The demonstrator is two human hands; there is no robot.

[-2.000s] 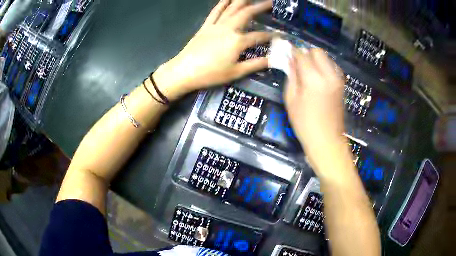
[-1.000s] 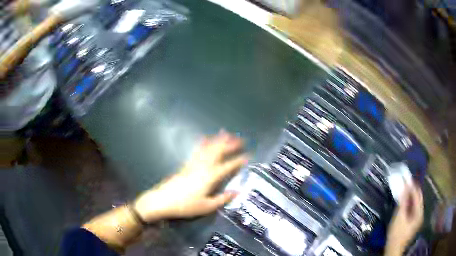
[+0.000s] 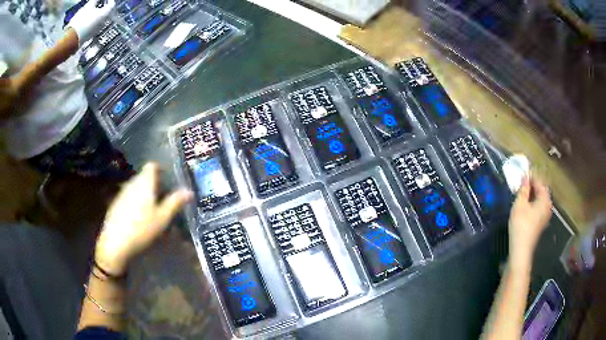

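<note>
A clear blister tray (image 3: 312, 186) lies on the dark green mat in front of me, with two rows of black keypad phones, one per pocket. One keypad phone (image 3: 307, 255) in the near row has a white, glaring screen; the others show blue print. My left hand (image 3: 136, 216) is off the tray's left edge, blurred, fingers apart and holding nothing; whether the thumb touches the edge I cannot tell. My right hand (image 3: 531, 206) is past the tray's right end and pinches a small white wiping cloth (image 3: 517, 171) between its fingertips.
Another tray of phones (image 3: 163, 56) lies at the upper left, with a neighbouring worker's gloved hand (image 3: 92, 18) over it. A smartphone (image 3: 543, 312) with a pink-lit screen lies at the lower right. A wooden edge (image 3: 412, 50) runs along the mat's far side.
The tray has turned and shifted left, so its rows now run across in front of me. My left hand has moved left off it. My right hand still holds the cloth, now beyond the tray's right end.
</note>
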